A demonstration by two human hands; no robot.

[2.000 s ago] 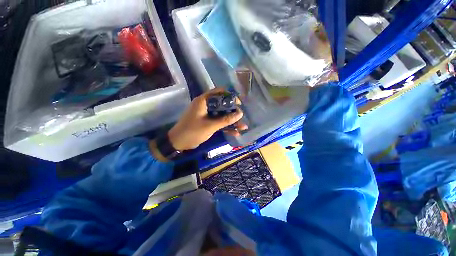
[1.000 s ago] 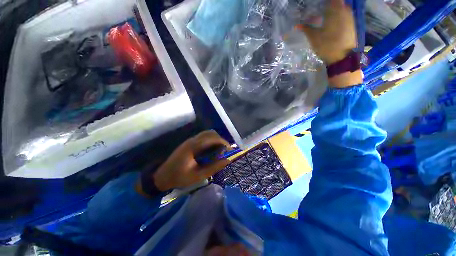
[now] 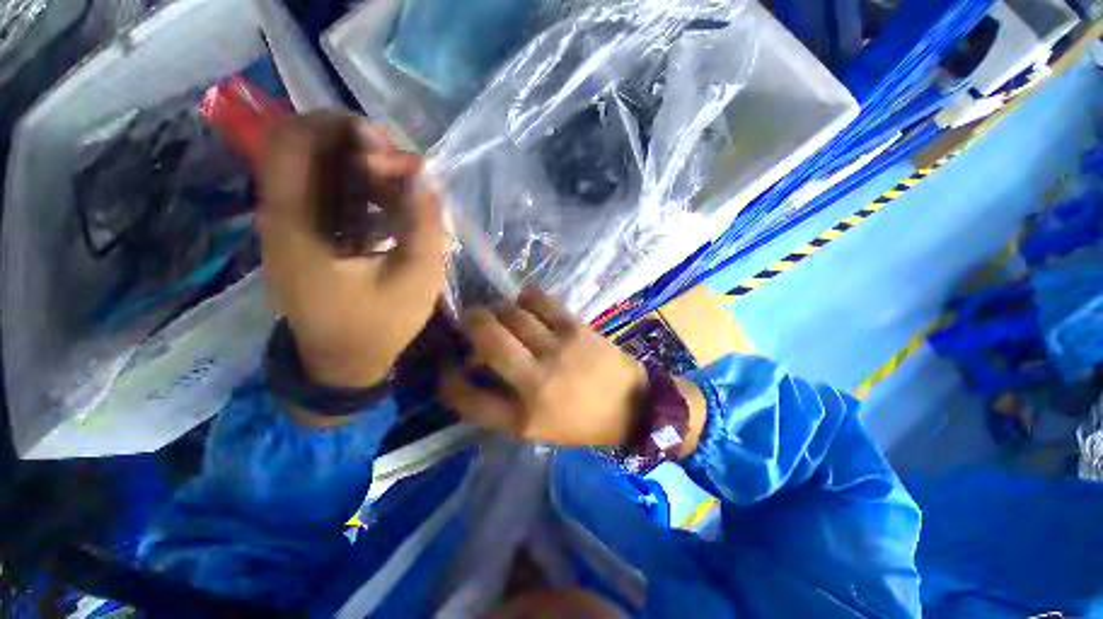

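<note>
A crinkled clear plastic bag [image 3: 659, 133] lies spread over the right white foam box [image 3: 808, 75], with dark contents showing through it. My left hand [image 3: 351, 260] is blurred, between the two boxes. It is closed around a small dark part [image 3: 353, 200], and its fingertips are at the bag's left edge. My right hand [image 3: 556, 377] is at the near edge of the right box, fingers bent, beside the bag's lower edge. Whether it grips the bag is unclear.
The left white box [image 3: 182, 385] holds jumbled dark parts and a red bundle [image 3: 242, 115]. A light-blue sheet [image 3: 454, 46] lies in the right box. Blue rack beams [image 3: 774, 212] run along the right. A brown carton [image 3: 704, 324] is below.
My left hand has moved up with the dark part to between the boxes. My right hand has come down from the upper right to the near edge. The bag is stretched further left.
</note>
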